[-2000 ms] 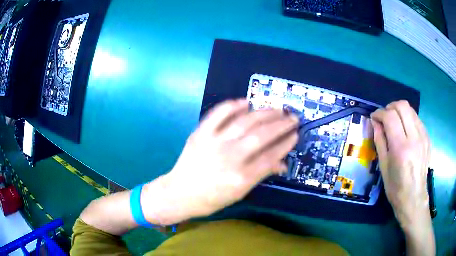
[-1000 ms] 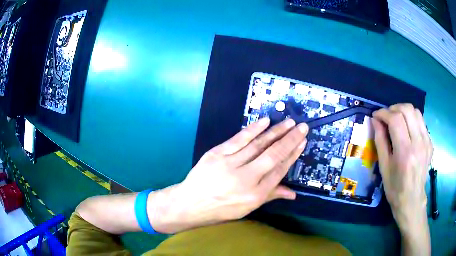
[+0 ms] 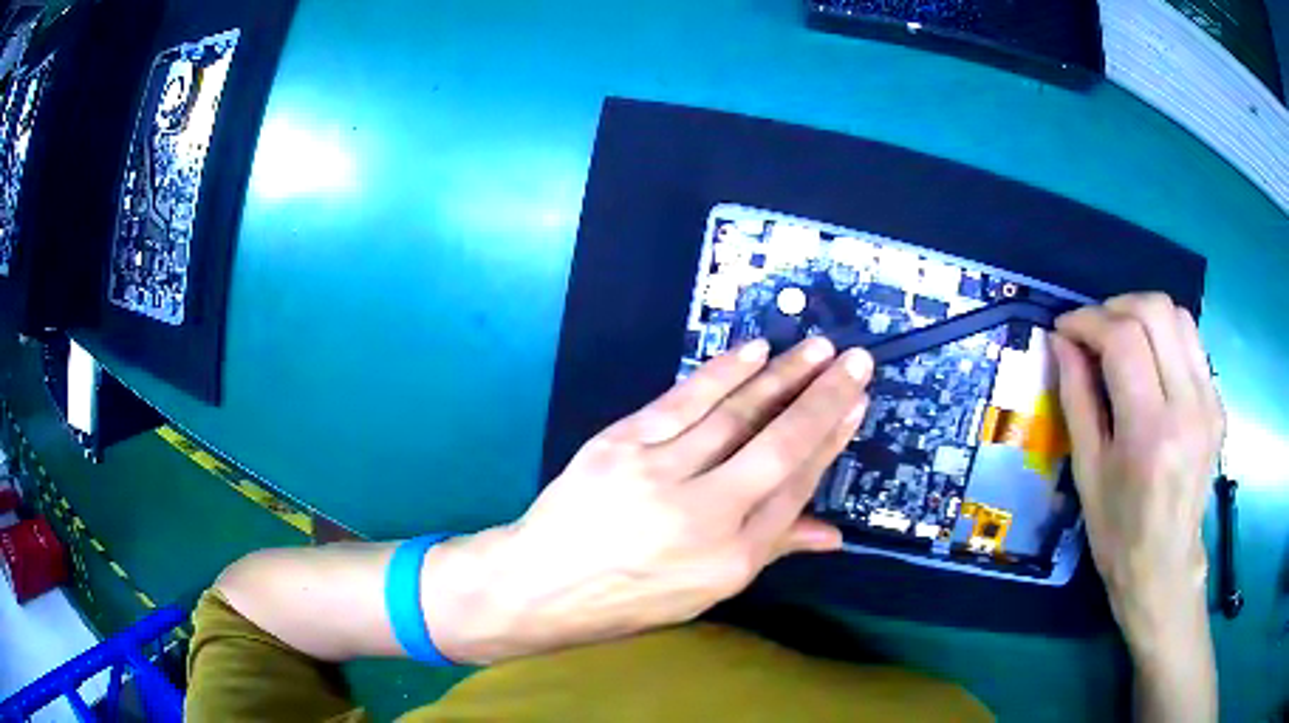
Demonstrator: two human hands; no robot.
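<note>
An open device chassis (image 3: 905,466) with its mainboard lies on a black foam pad (image 3: 636,212) in front of me. A dark bent heat pipe (image 3: 947,331) runs across the board to the chassis's upper right corner. My left hand (image 3: 679,466), with a blue wrist strap (image 3: 407,599), lies flat with its fingertips on the heat pipe's left part and the board. It grips nothing. My right hand (image 3: 1142,424) has its thumb and fingers closed at the heat pipe's right end, which they partly hide. A round white spot (image 3: 790,301) shows on the board.
Another chassis (image 3: 173,177) on a dark pad lies at the left, with part of one more beyond it. A black tray of specks (image 3: 975,26) is at the top. A slim dark tool (image 3: 1227,548) lies right of my right hand. A ribbed pale rail (image 3: 1202,106) runs at upper right.
My left hand was blurred with bent fingers over the board; it now lies flat on the heat pipe and board. The round white spot has come into view. My right hand has hardly moved.
</note>
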